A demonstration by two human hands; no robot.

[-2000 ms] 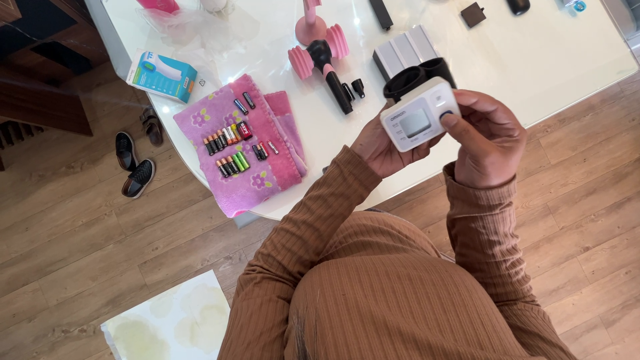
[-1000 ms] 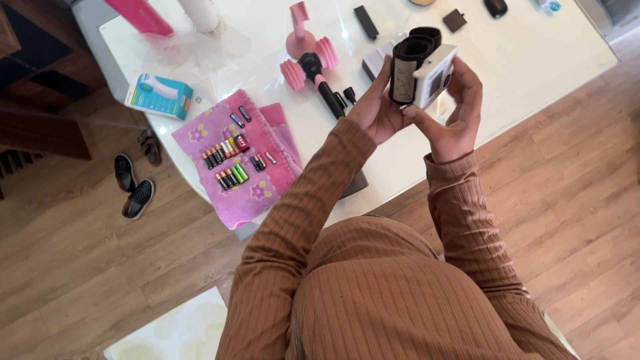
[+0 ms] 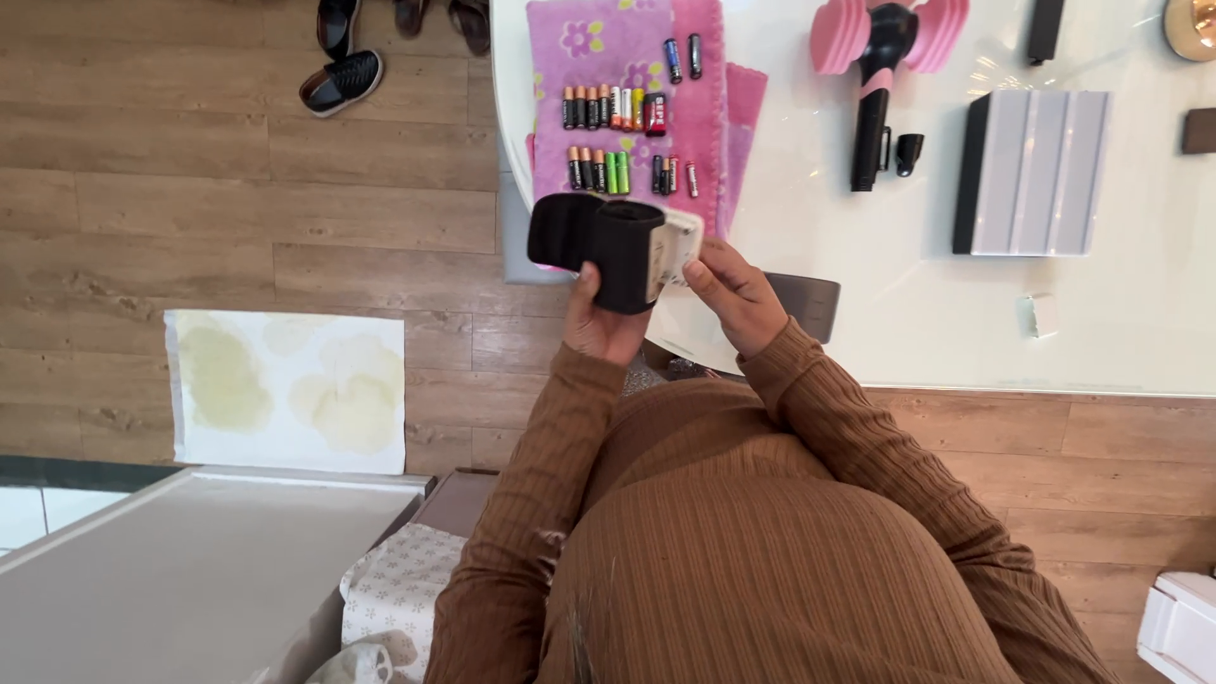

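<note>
A wrist blood pressure monitor (image 3: 676, 249) with a black cuff (image 3: 629, 252) is held over the near edge of the table. My left hand (image 3: 608, 318) grips the cuff from below, its thumb on the black fabric. The fingers and thumb of my right hand (image 3: 739, 290) close on the white housing, whose side faces up; its screen is hidden. Just beyond the cuff lies a folded pink and purple floral cloth (image 3: 698, 123), with rows of cylindrical batteries (image 3: 598, 171) and a red block battery (image 3: 655, 114) on it.
On the white table (image 3: 855, 285) are a pink and black massager (image 3: 883, 57), a small black cap (image 3: 908, 154), a grey ridged box (image 3: 1040, 173), a black bar (image 3: 1045, 28) and a paper scrap (image 3: 1042, 314). A grey chair back (image 3: 806, 302) is beside my right hand.
The view has turned and shifted a lot. The monitor has been turned so its screen no longer shows, and it is now close to the floral cloth. Both hands still hold it.
</note>
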